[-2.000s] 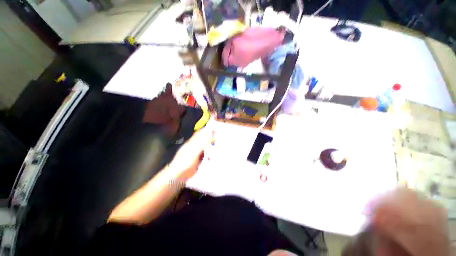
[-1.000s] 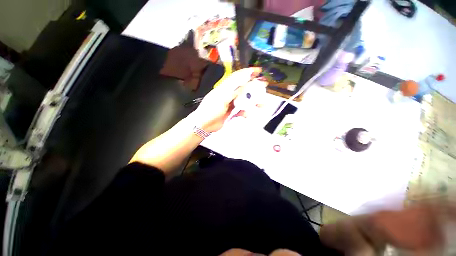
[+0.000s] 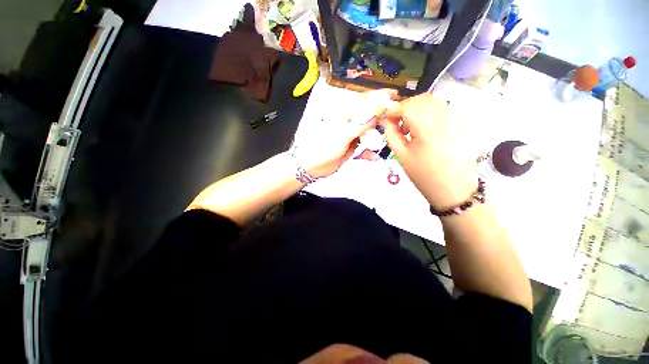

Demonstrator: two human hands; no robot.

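Observation:
My left hand (image 3: pixel 333 138) and my right hand (image 3: pixel 427 142) meet fingertip to fingertip above the white tabletop (image 3: pixel 530 234). A small white round item (image 3: pixel 371 139) shows between them, under the fingers of my left hand. My right thumb and index finger pinch at a small part of it by the left fingertips; the overexposed light hides the detail. A dark flat item on the table is mostly covered by my hands. A small red ring-like item (image 3: pixel 393 178) lies on the table just below them.
A dark-framed organiser (image 3: pixel 384 43) stands beyond my hands, with a yellow curved tool (image 3: pixel 307 75) beside it. Brown cloth (image 3: pixel 245 60) and a small black tool (image 3: pixel 263 119) lie on the black surface at left. A dark round item (image 3: pixel 509 159) and bottles (image 3: pixel 613 71) stand at right.
My right hand has come in from the lower right edge to meet my left hand, which holds the white item. The view has shifted slightly, showing more of the right side.

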